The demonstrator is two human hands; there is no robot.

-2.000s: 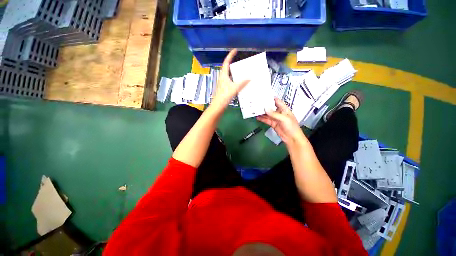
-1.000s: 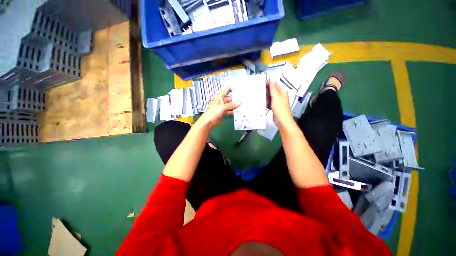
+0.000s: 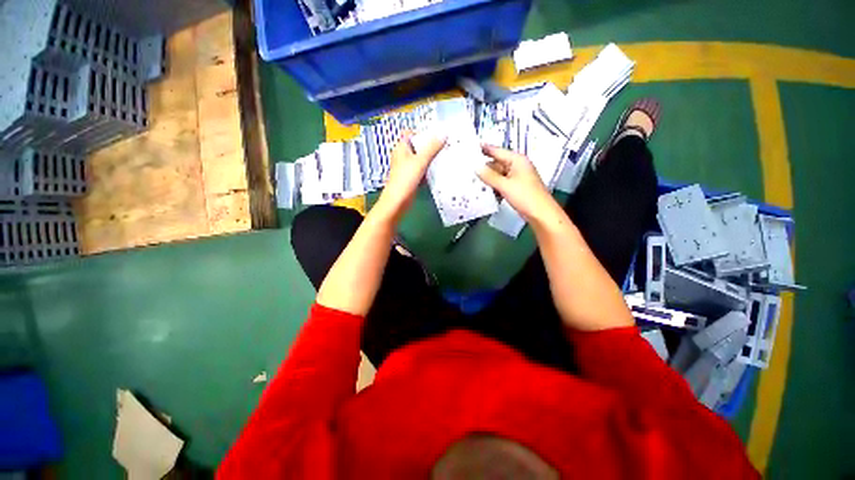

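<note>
A pale silver-grey sheet-metal part (image 3: 461, 187) with small holes is held between my hands, over the floor between my knees. My left hand (image 3: 409, 171) grips its left edge, thumb on its face. My right hand (image 3: 514, 180) is at its right edge with the fingers bent; the fingertips touch or nearly touch it. A row of similar parts (image 3: 330, 172) leans in an overlapping line on the floor beyond. More parts (image 3: 586, 98) lie at the row's right end. A thin dark pen-like tool (image 3: 461, 234) lies partly hidden near the held part.
A blue bin (image 3: 394, 56) with parts stands beyond the row. Another blue bin of loose parts (image 3: 694, 225) is beside my right leg. Slotted grey stacks (image 3: 94, 89) stand on a wooden pallet (image 3: 178, 159) at left. Cardboard (image 3: 145, 438) lies at lower left.
The held part was turned upright between both hands and is now slightly tilted, its lower end to the right. My right hand's fingers have shifted on its edge. The camera view has also moved.
</note>
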